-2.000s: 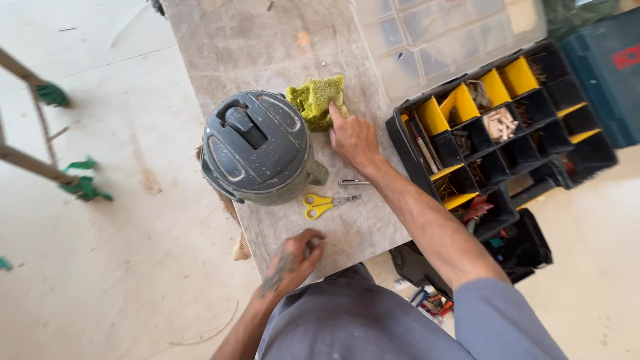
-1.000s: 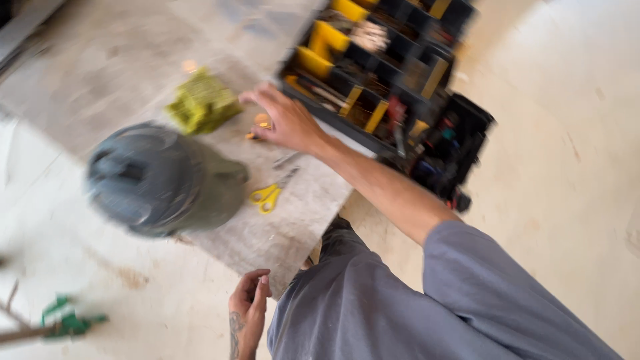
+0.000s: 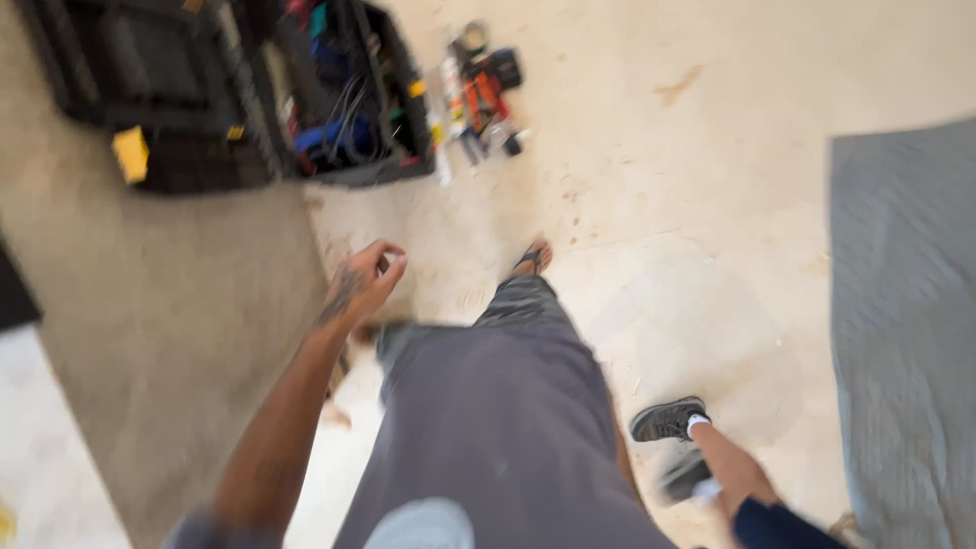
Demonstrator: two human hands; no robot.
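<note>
My left hand (image 3: 370, 278) is in front of my body at centre left, its thumb and forefinger curled near each other with a gap between them. Nothing shows in it. It hangs near the edge of a grey-brown board surface (image 3: 191, 328). Beyond it, at the upper left, lies an open black tool case (image 3: 358, 171) holding cables and blue and red items, blurred. My right hand is not visible; only a sliver of that arm shows beside the grey shirt.
Orange-handled tools (image 3: 480, 95), a white tube (image 3: 454, 88) and a roll of tape (image 3: 473, 36) lie on the pale floor. Another person's legs and dark shoes (image 3: 669, 419) are at the lower right. A grey sheet (image 3: 907, 305) covers the floor at the right edge.
The view has swung far to the right; the grey lidded container, yellow scissors and green cloth are out of frame. My right hand, seen earlier above the tabletop, has left the view.
</note>
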